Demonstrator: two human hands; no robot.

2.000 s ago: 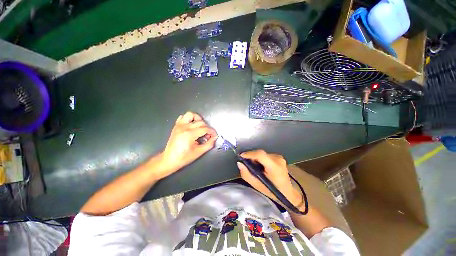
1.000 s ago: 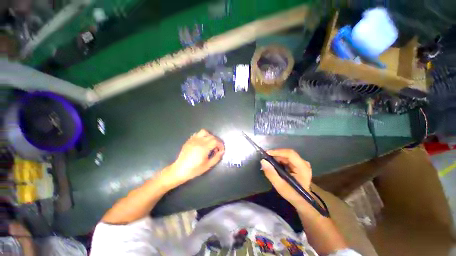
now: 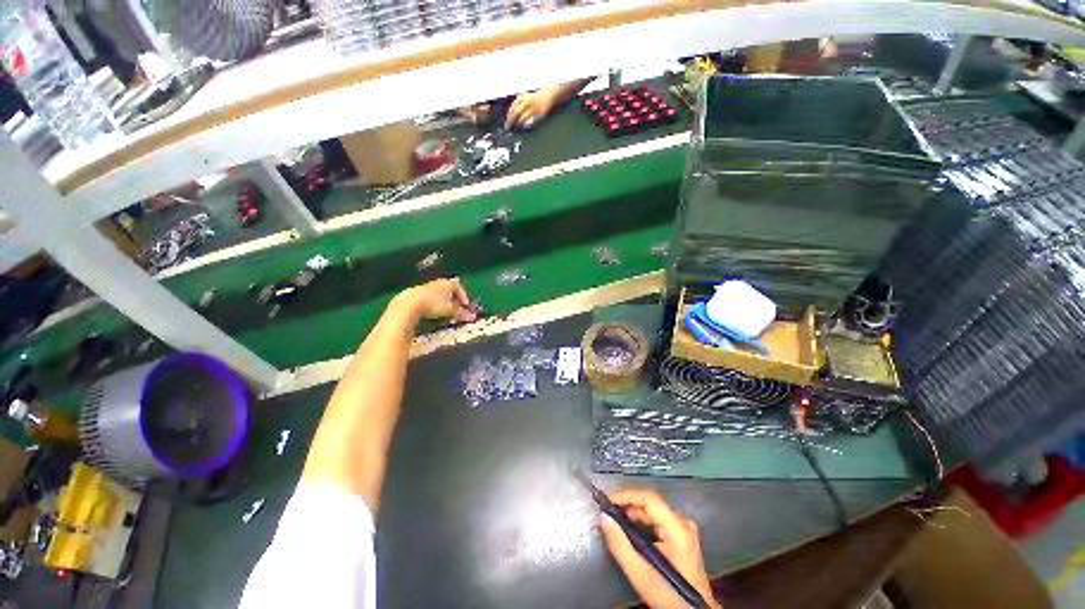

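Note:
My left hand (image 3: 438, 302) reaches over the belt's near edge, fingertips pinched together on what looks like a small circuit board (image 3: 475, 311), mostly hidden. My right hand (image 3: 657, 550) holds a slim black soldering iron (image 3: 648, 551) near the bench's front edge, its tip pointing up and left above the bench. A cluster of blue-silver small boards (image 3: 502, 378) lies on the dark green bench, with a white perforated piece (image 3: 568, 365) to its right, beside a brown tape roll (image 3: 615, 356).
A purple-rimmed fan (image 3: 194, 415) stands left. Scattered parts lie on the green belt (image 3: 559, 244). A person's hand (image 3: 531, 110) shows beyond it. Metallic strands (image 3: 648, 443) lie right, below a carton (image 3: 761, 356) with blue items. A white shelf (image 3: 393, 110) crosses above.
The view has tilted up towards the belt. My left hand has moved from the bright work spot out to the belt edge. The iron stays in my right hand, away from that spot.

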